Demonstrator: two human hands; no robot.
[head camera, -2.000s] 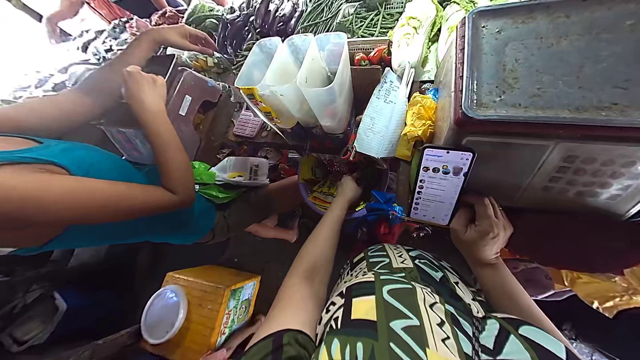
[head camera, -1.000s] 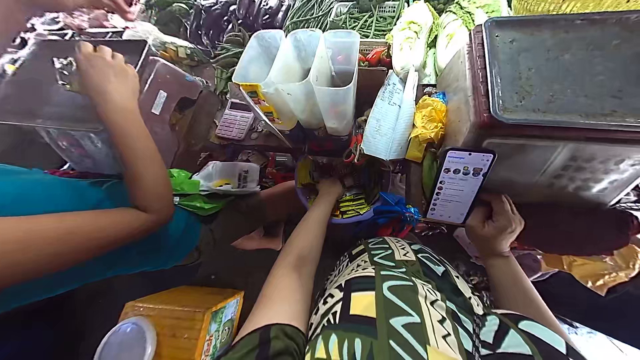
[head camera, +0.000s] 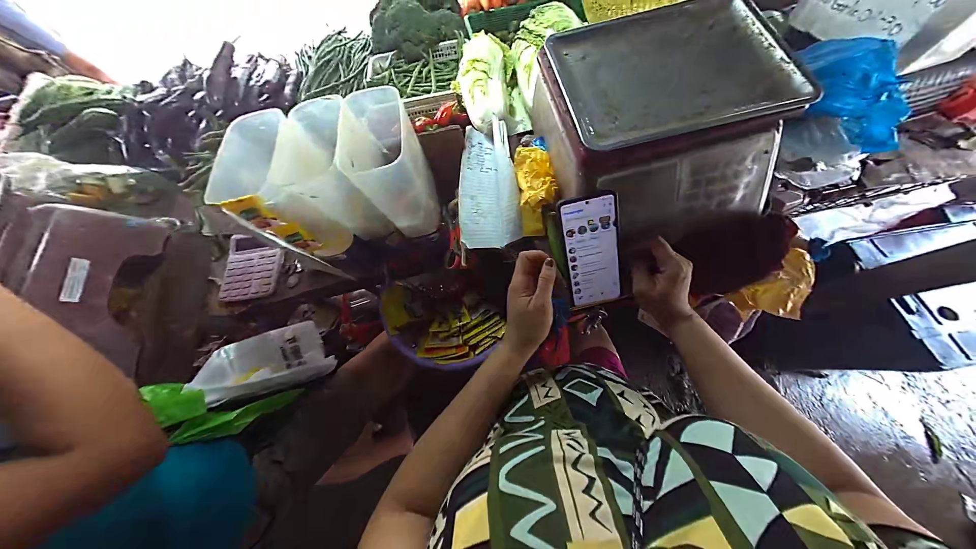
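A smartphone (head camera: 589, 250) with a lit screen leans upright against the front of a large lidded plastic box (head camera: 686, 175). My left hand (head camera: 531, 299) is raised just left of the phone, fingers bent together; whether something small is between them cannot be told. Right of the phone, my right hand (head camera: 662, 280) is beside the box's lower front, its fingers curled and partly in shadow. A round purple-rimmed basin (head camera: 415, 355) holding yellow packets (head camera: 461, 333) lies left of my left hand. Between basin and box hang written sheets of paper (head camera: 488, 194) and a yellow plastic bag (head camera: 535, 179).
Several translucent plastic containers (head camera: 389, 164) stand behind the basin, near a pink calculator (head camera: 250, 268). Eggplants (head camera: 221, 84), long beans (head camera: 333, 65) and Chinese cabbages (head camera: 484, 80) line the back. Another person's arm (head camera: 69, 427) is at the left. A blue plastic bag (head camera: 862, 91) lies at the right.
My left hand has left the basin of packets and come up beside the phone. My right hand stays near the phone's right side. The view has shifted to the right.
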